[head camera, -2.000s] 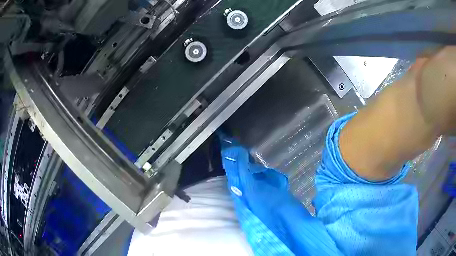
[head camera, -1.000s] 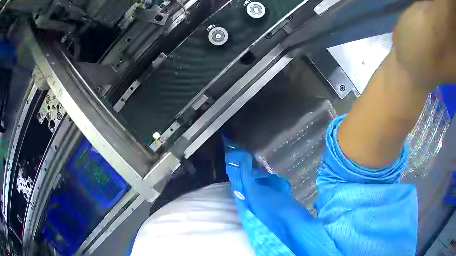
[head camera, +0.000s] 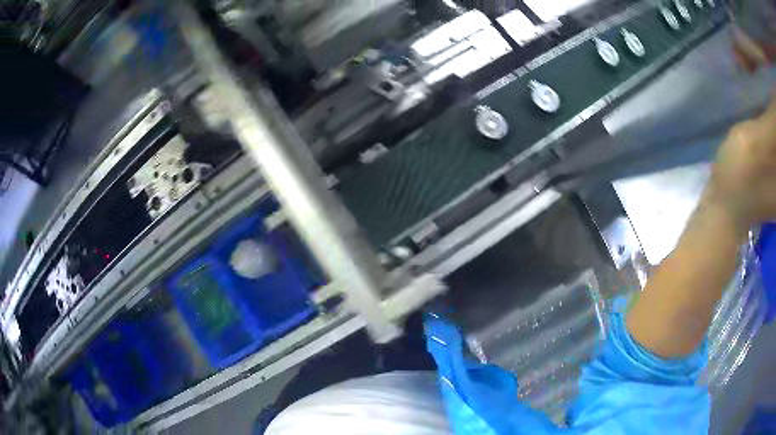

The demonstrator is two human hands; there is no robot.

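Note:
Small round parts, silver-white with ringed faces, lie along the dark-green conveyor belt; the nearest one is at mid-belt, with another beside it. My right forearm, in a rolled blue sleeve, reaches up to the right edge. My right hand is blurred and cut off there; its fingers and anything in them cannot be made out. A dark, blurred skin-toned shape shows in the top right corner; whose it is cannot be told. My left hand cannot be made out.
A thick metal frame bar crosses left of the belt. Blue bins stand beyond it, one holding green bits, another a white lump. Clear ribbed trays lie below the belt rail, with a bright metal plate nearby.
The view has swung left, so the belt, frame bar and bins sit further right and more parts and bins show. My right hand has moved further toward the right edge.

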